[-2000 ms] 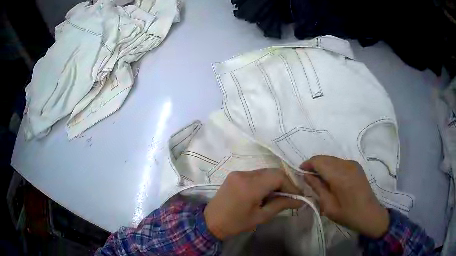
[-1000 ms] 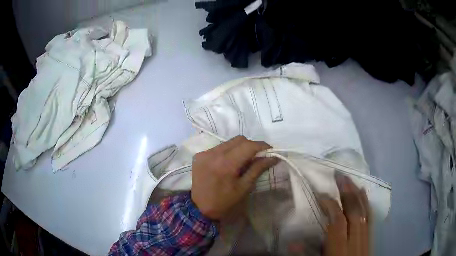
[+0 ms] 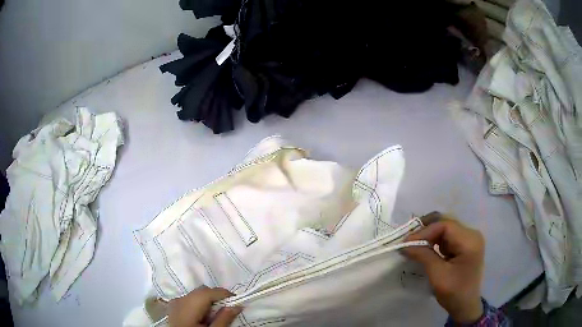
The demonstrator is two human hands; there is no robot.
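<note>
A white jacket [image 3: 274, 191] with dark double topstitching lies on the white table, its lower part nearest me. My left hand [image 3: 203, 308] pinches the jacket's edge at the bottom centre-left, cut off by the lower rim. My right hand [image 3: 450, 265] pinches the other end of the same edge at the right, thumb and fingers closed on it. The stitched edge runs taut and straight between both hands. A narrow welt pocket shows on the panel beyond it. Part of the jacket's near side runs out of the frame.
A crumpled white jacket pile [image 3: 48, 191] lies at the left of the table. Another white jacket pile [image 3: 536, 147] lies at the right. Black garments [image 3: 306, 51] with a small white tag are heaped at the back of the white table [image 3: 147, 128].
The jacket has been turned and shifted; my hands have moved apart, left hand down and left, and the edge is now stretched between them. The camera view has swung to the right.
</note>
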